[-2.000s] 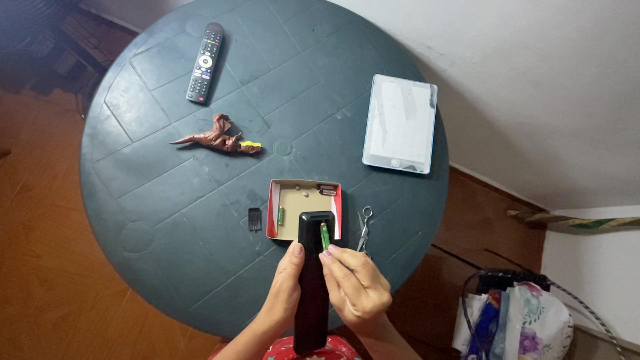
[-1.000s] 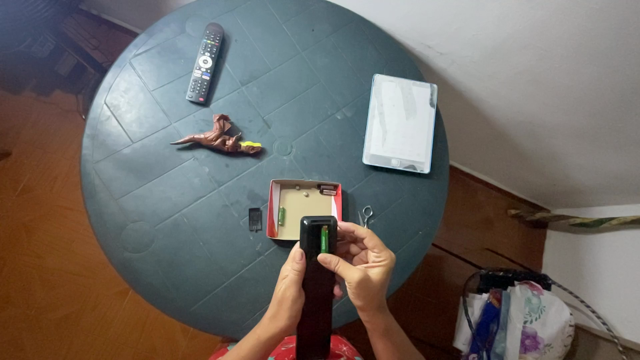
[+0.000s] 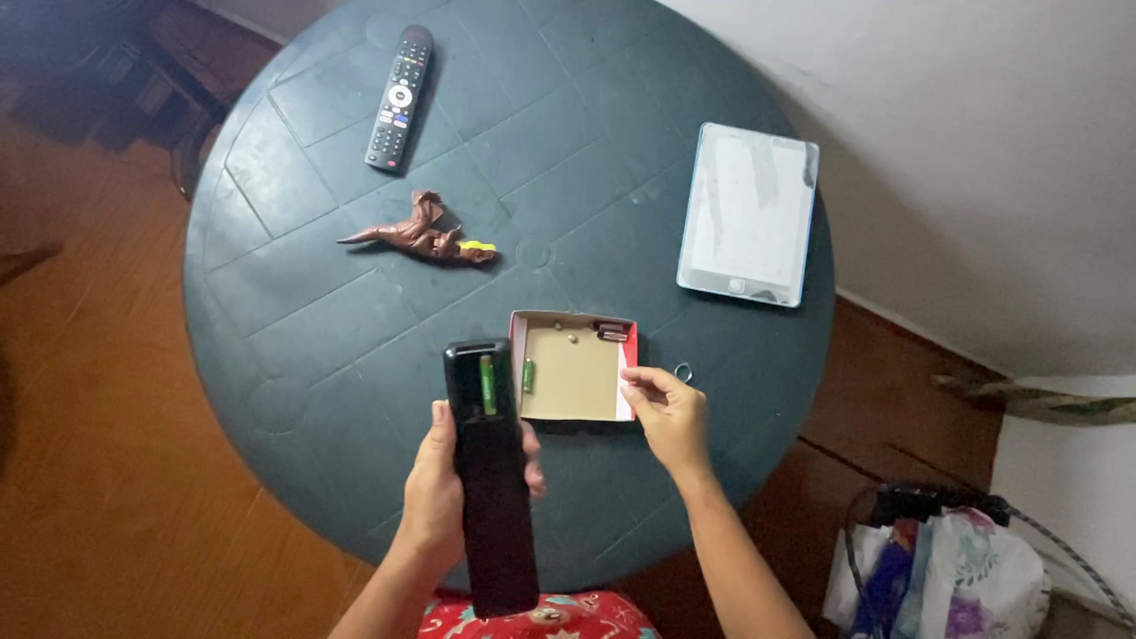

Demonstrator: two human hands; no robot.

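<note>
My left hand [image 3: 444,484] grips a black remote control [image 3: 497,515], back side up, with its battery compartment uncovered. One green battery [image 3: 488,386] lies in that compartment. My right hand [image 3: 670,413] is at the right wall of a shallow cardboard box [image 3: 577,382]; thumb and forefinger are close together, and whether they pinch anything cannot be told. Inside the box, a second green battery [image 3: 529,375] lies by the left wall, two tiny round objects [image 3: 565,334] near the back, and a small dark object [image 3: 611,331] in the back right corner. The battery cover is not visible.
A second remote control [image 3: 399,98] lies buttons up at the back left. Before it is a brown figure with a yellow band [image 3: 422,232]. A tablet [image 3: 750,215] lies at the right. Scissors show only a handle loop [image 3: 682,372] beyond my right hand.
My right hand has let go of the green battery, now lying in the compartment, and moved right to the box's edge. My left hand has shifted left with the remote control.
</note>
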